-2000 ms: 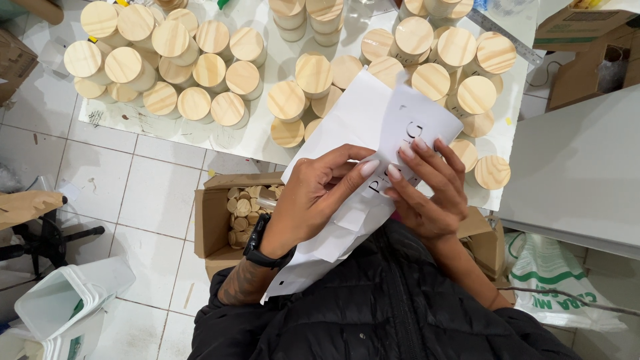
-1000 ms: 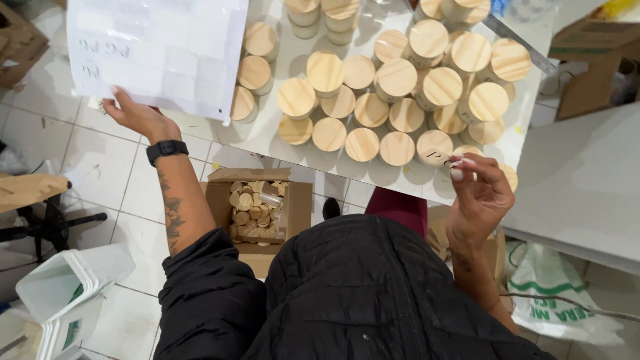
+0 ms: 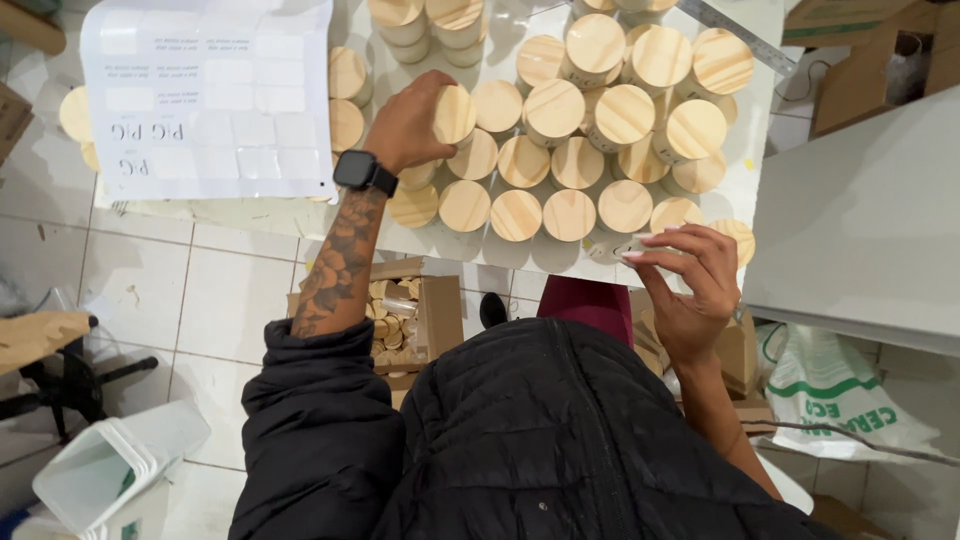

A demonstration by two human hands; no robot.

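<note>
My left hand (image 3: 411,124), with a black smartwatch on the wrist, grips a jar with a round wooden lid (image 3: 454,115) on the white table. My right hand (image 3: 694,281) pinches a clear sticker with black letters (image 3: 628,247) between thumb and fingers, over the table's front edge. Many wooden-lidded jars (image 3: 555,112) stand close together between and beyond my hands, some stacked; several bear black lettering. A printed sticker sheet (image 3: 214,97) lies at the left, over other jars, with some letters and blank spaces showing.
A metal ruler (image 3: 739,34) lies at the table's back right. Below the front edge, a cardboard box (image 3: 441,315) holds wooden lids. White plastic bins (image 3: 112,465) stand at the lower left, a white plastic bag (image 3: 832,397) at the right. A grey surface (image 3: 862,210) adjoins the table's right side.
My left hand has let go of the sticker sheet and moved right to a jar. The sheet, held in both hands two seconds ago, now lies at the left. My right hand keeps the sticker.
</note>
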